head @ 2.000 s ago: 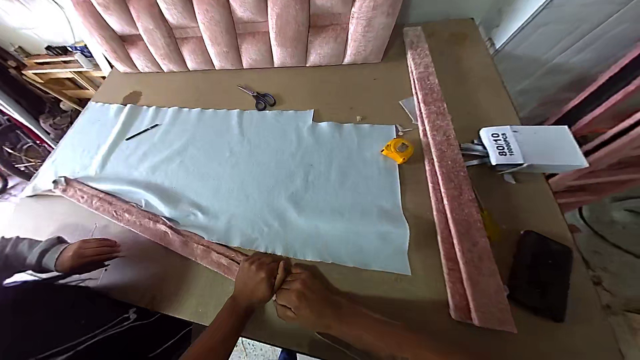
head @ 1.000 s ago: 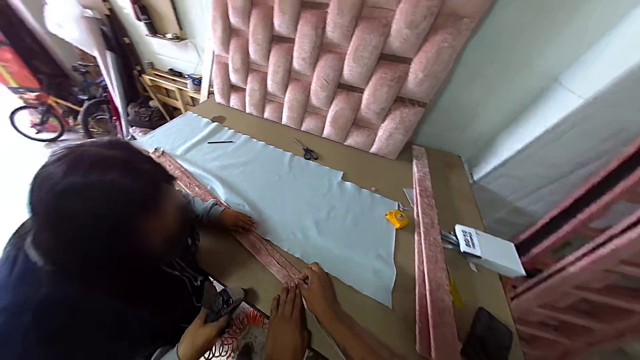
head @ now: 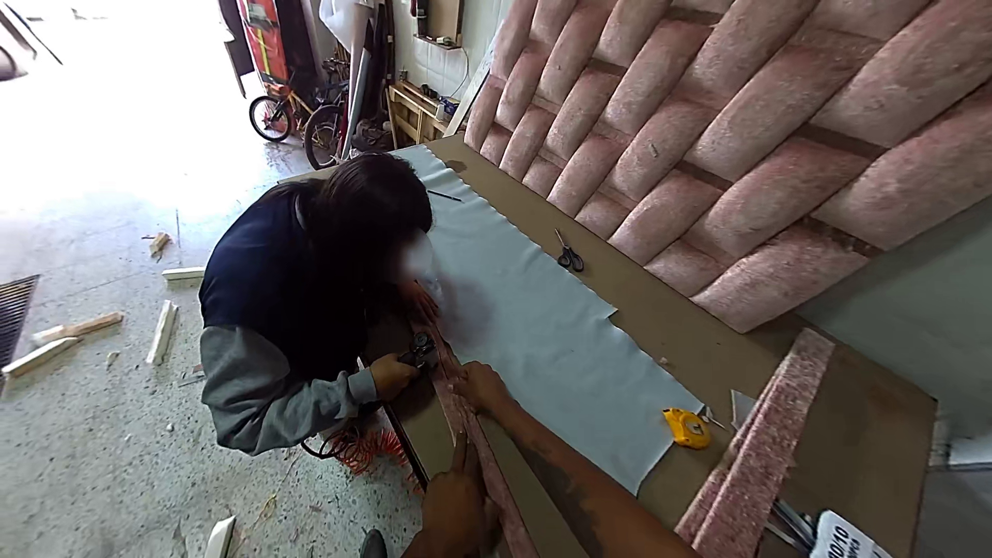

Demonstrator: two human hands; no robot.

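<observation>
A long pink fabric-covered strip runs along the table's near edge. My right hand grips its fabric. Nearer to me, my left hand holds the same strip, with a finger lying along it. Just beyond my hands, a co-worker bends over the strip, one hand on it and the other holding a dark handheld tool against its edge. Pale blue-grey fabric lies beside the strip. Scissors, a yellow tape measure and a thin dark pen-like stick lie around or on it.
A tufted pink panel stands along the table's far side. Another pink strip lies at right, near a white box. A red coiled hose hangs beside the table. Wood pieces lie on the floor; bicycles stand behind.
The co-worker has leaned in over the strip and brought the handheld tool up to it. My hands, close together two seconds ago, are now spaced along the strip. The view has swung left.
</observation>
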